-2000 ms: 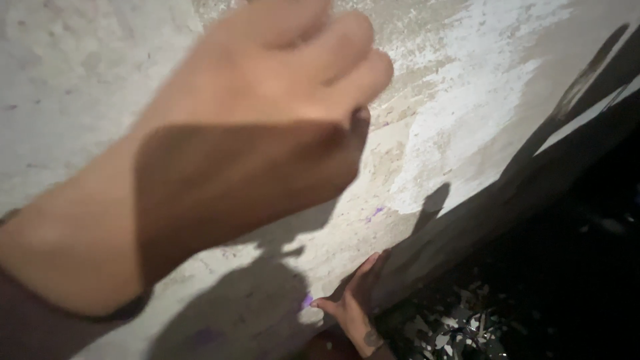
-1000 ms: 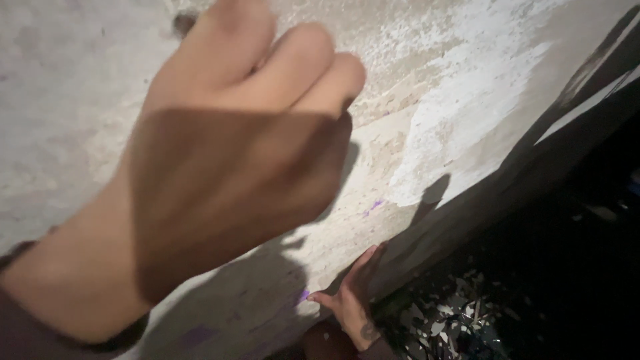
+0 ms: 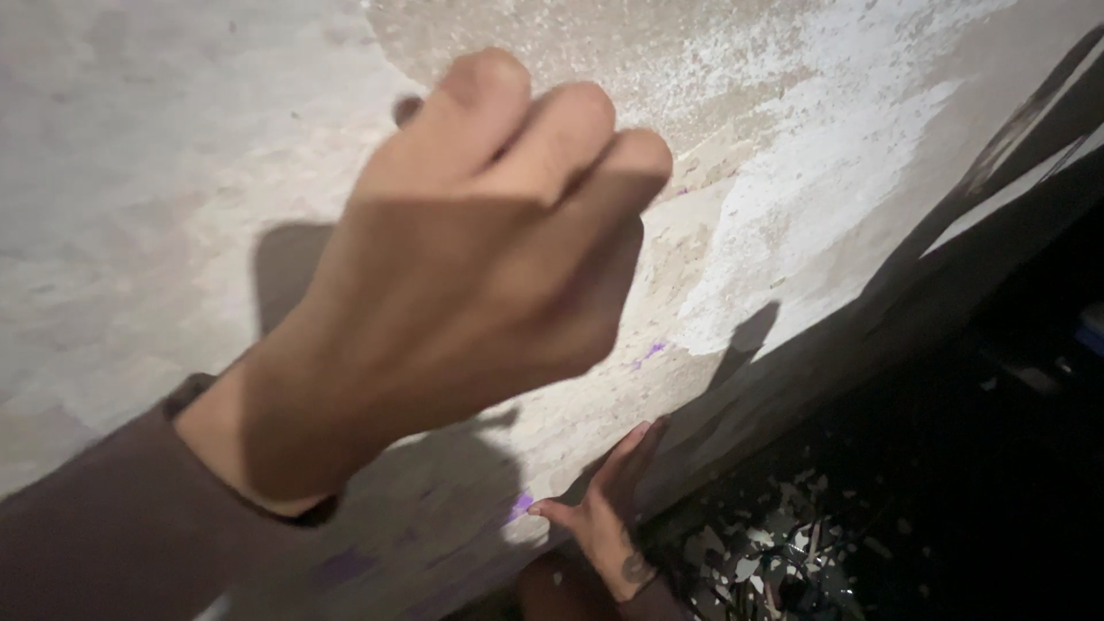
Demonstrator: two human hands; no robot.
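Observation:
My left hand (image 3: 474, 259) is a closed fist close to the camera, its back toward me, in front of a pale, patchy wall (image 3: 112, 172). A small dark rounded end (image 3: 407, 109) pokes out beside its fingers; the rest of that object is hidden inside and behind the fist. Lower down, my right hand (image 3: 604, 500) lies spread against the wall near its bottom edge, fingers upward, holding nothing visible. Its thumb rests next to a purple mark (image 3: 520, 506). A whiter patch (image 3: 802, 190) and a rough greyish area (image 3: 535, 34) show on the wall beyond the fist.
The wall's shaded lower edge (image 3: 819, 379) runs diagonally up to the right. Below it, pale flakes (image 3: 759, 561) are scattered on dark ground. Shadows of my arm and hands fall across the wall. Something blue (image 3: 1091, 335) sits in the dark at far right.
My left fist has shifted in front of the wall and sits lower in view than two seconds ago. The dark rounded end beside it was out of sight then. My right hand has stayed in place.

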